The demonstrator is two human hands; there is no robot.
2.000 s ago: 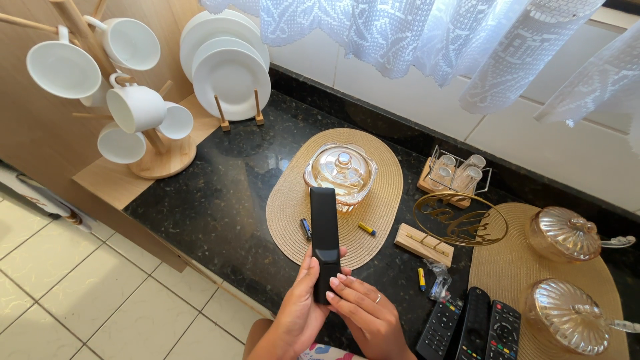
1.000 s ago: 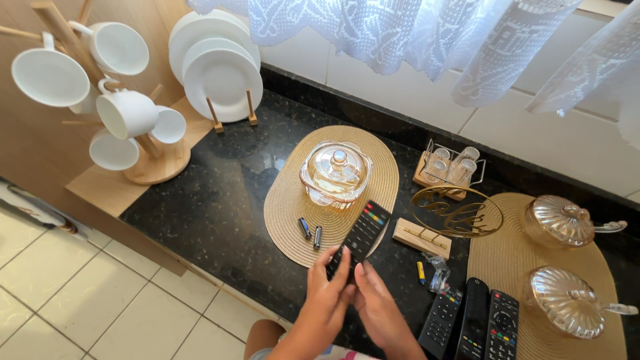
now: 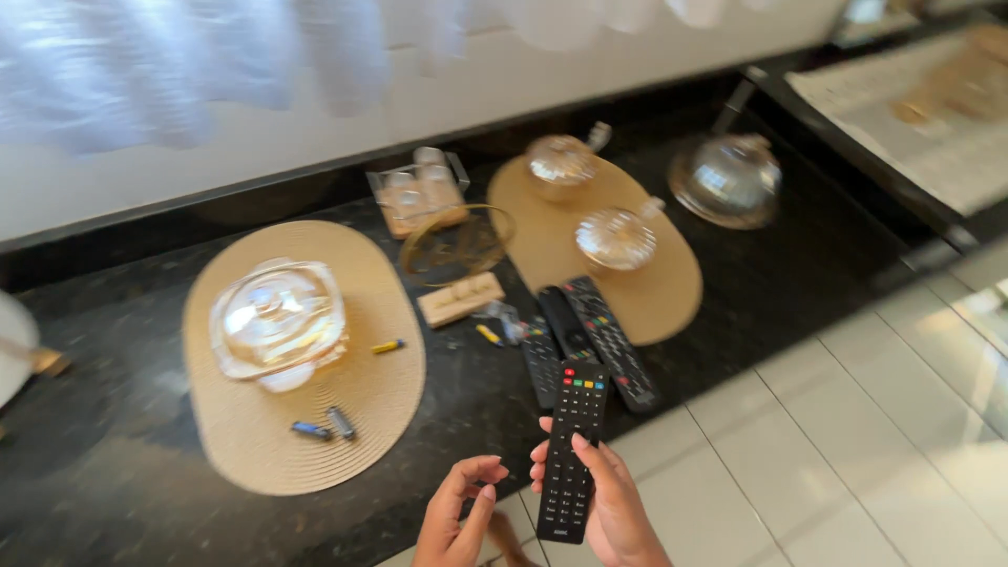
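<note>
My right hand (image 3: 618,504) holds a black remote control (image 3: 572,457), its buttons facing up, thumb on its face. Just left of it, my left hand (image 3: 465,504) is empty, with fingers curled and apart. Beyond the held remote, several other remotes (image 3: 613,339) lie on the counter, partly on a woven placemat (image 3: 677,291). A yellow battery (image 3: 488,335) rests beside crumpled clear plastic (image 3: 508,319). On the left placemat (image 3: 236,441) are another yellow battery (image 3: 388,346), a blue battery (image 3: 311,430) and a dark battery (image 3: 342,423).
A lidded glass dish (image 3: 279,319) stands on the left placemat. Farther back are a rack of small jars (image 3: 417,189), a gold ring ornament with a wooden block (image 3: 461,299), lidded glass bowls (image 3: 614,239) and a domed dish (image 3: 728,181). The dark counter's front edge borders the tiled floor.
My left hand has come off the remote, which now stays in my right hand. The remote was button side down two seconds ago and now faces up. The view has swung right.
</note>
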